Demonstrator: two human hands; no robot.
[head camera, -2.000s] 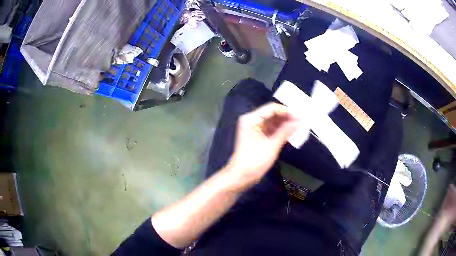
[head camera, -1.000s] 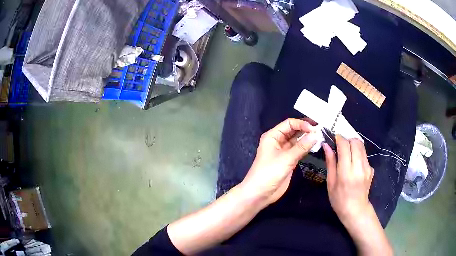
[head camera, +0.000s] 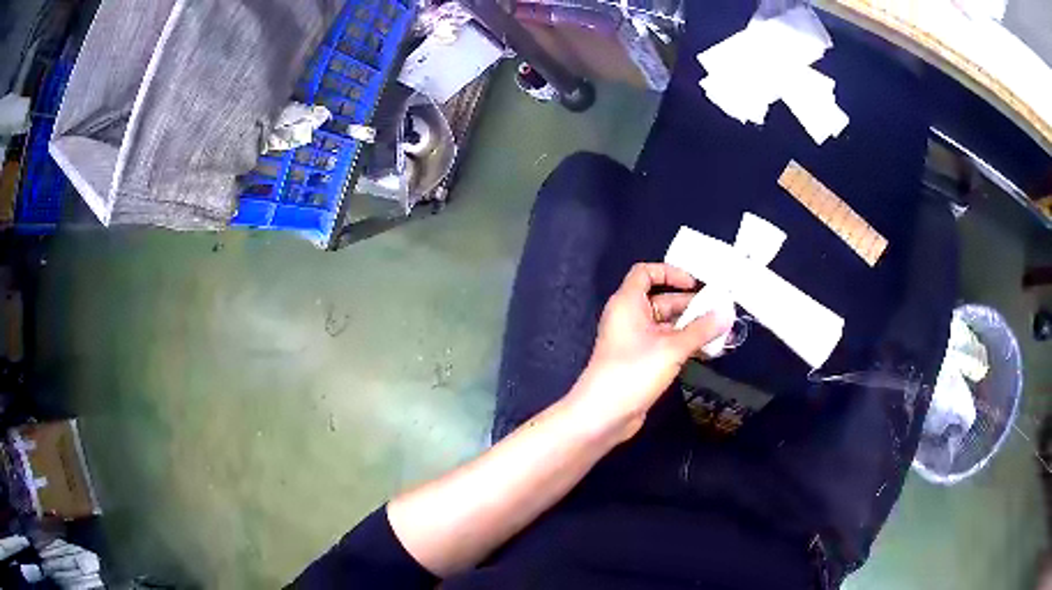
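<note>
My left hand (head camera: 652, 340) holds a white cross-shaped fabric piece (head camera: 767, 288) by its lower end, between thumb and fingers, above the dark surface (head camera: 692, 173). A small loop of thread (head camera: 738, 334) shows beside my thumb. A fine pale thread (head camera: 865, 377) runs from near the piece's lower right end towards the right. My right hand is not in view. A tan marked strip (head camera: 833, 214) lies on the dark surface beyond the piece. A pile of cut white pieces (head camera: 771, 69) lies at the far end.
A light-topped table edge (head camera: 957, 63) curves across the upper right. A round bin with whitish scraps (head camera: 981, 444) stands on the floor at right. A grey fabric bin (head camera: 196, 127) and a blue crate (head camera: 306, 190) stand at upper left.
My right hand was at the piece a second ago and has left the picture. My left hand still holds the piece, whose cross shape now shows uncovered.
</note>
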